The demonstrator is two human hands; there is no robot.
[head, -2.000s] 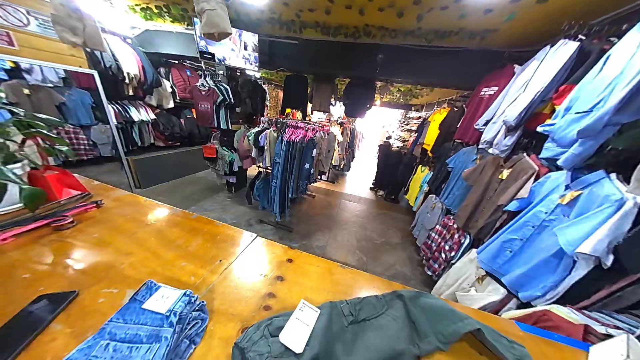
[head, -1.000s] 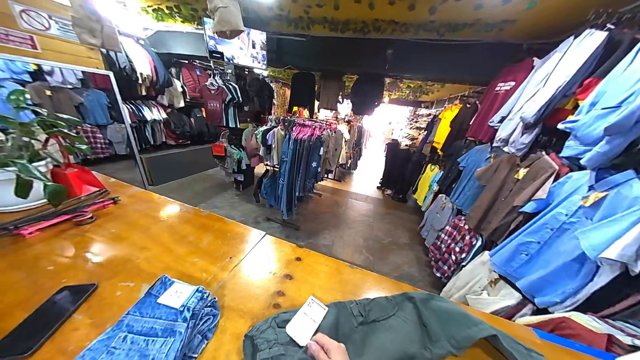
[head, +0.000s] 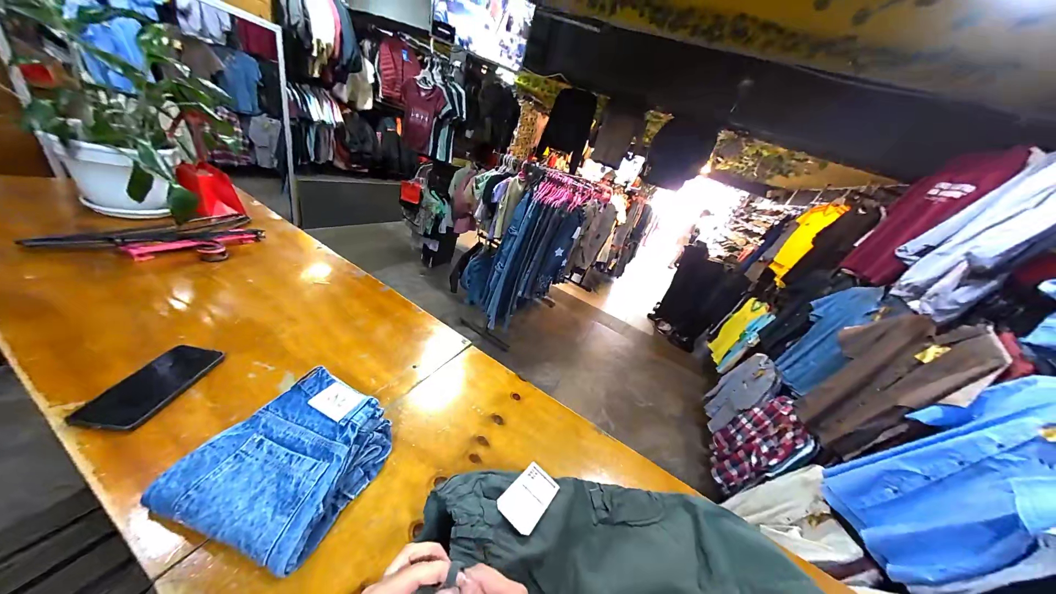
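Note:
Dark green trousers (head: 635, 536) with an elastic-looking waistband and a white tag (head: 528, 497) lie on the wooden counter. At the bottom edge, my left hand (head: 410, 571) and my right hand (head: 488, 580) are close together at the waistband's near side, fingers pinching a small dark grey-green piece between them, perhaps a drawstring or the waistband edge. Both hands are cut off by the frame. To their left sits a folded pair of blue denim jeans (head: 268, 470) with a white tag on top.
A black phone (head: 147, 388) lies at the left. Behind it are dark and pink hangers (head: 190, 241), a white plant pot (head: 120, 177) and a red bag (head: 206, 190). Beyond the counter stand a rack of jeans (head: 528, 247) and shirts (head: 932, 462) on the right.
Two seconds ago no hand showed. One hand then appeared at the trousers' tag; now both are at the waistband below it. The view has tilted and shifted left.

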